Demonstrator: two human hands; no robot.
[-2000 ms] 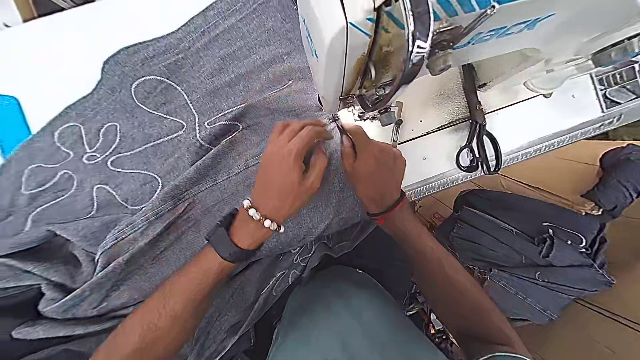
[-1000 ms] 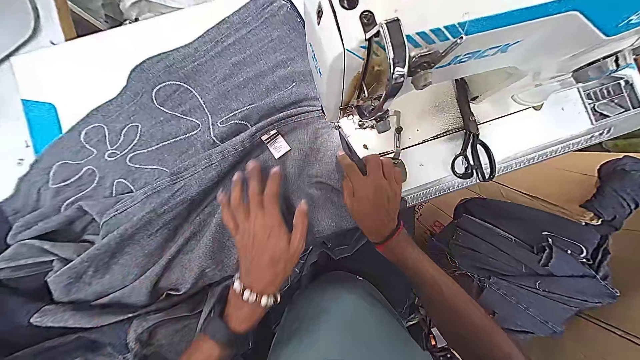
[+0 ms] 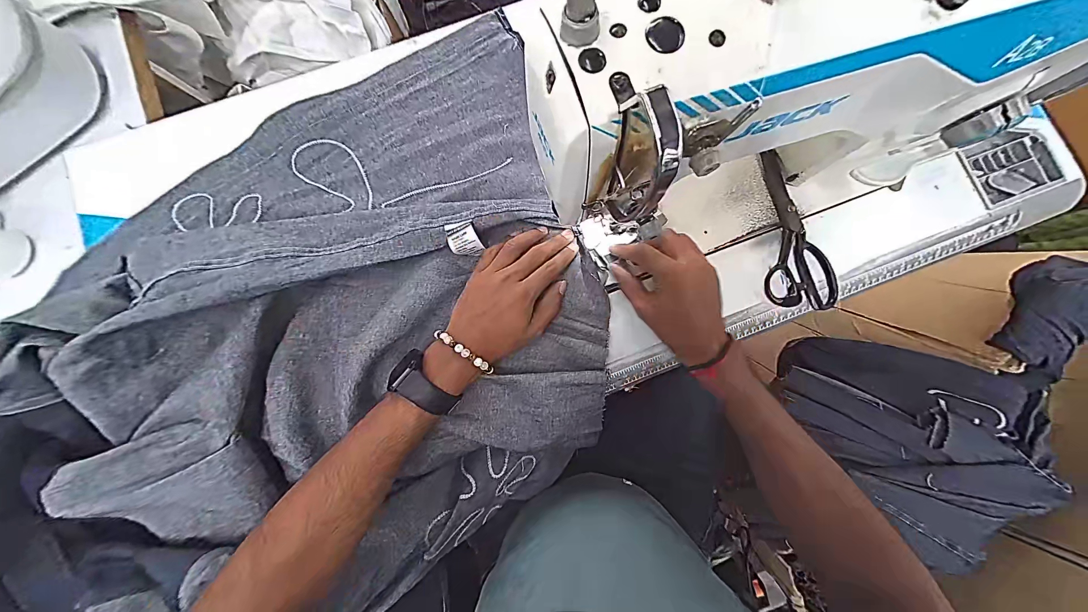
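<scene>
Grey denim fabric (image 3: 357, 323) with white looping cord embroidery spreads over the machine bed and hangs down toward my lap. My left hand (image 3: 514, 285) lies flat on it, fingertips beside the lit presser foot (image 3: 608, 234) of a Jack sewing machine (image 3: 790, 110). A small white label (image 3: 463, 239) shows on the fabric just left of those fingers. My right hand (image 3: 671, 285) is at the right side of the presser foot, thumb and fingers bent close together; whether anything is between them cannot be told. The needle area is partly hidden by metal guards.
Black-handled scissors (image 3: 799, 263) lie on the machine bed to the right. Folded dark denim pieces (image 3: 909, 425) rest on cardboard (image 3: 901, 314) at the lower right. White cloth (image 3: 297, 38) is heaped behind the table at the upper left.
My left hand has moved from the open fabric up to the presser foot. The fabric's upper part now lies folded differently, with its edge at the machine head. My right hand has shifted to the foot's right side.
</scene>
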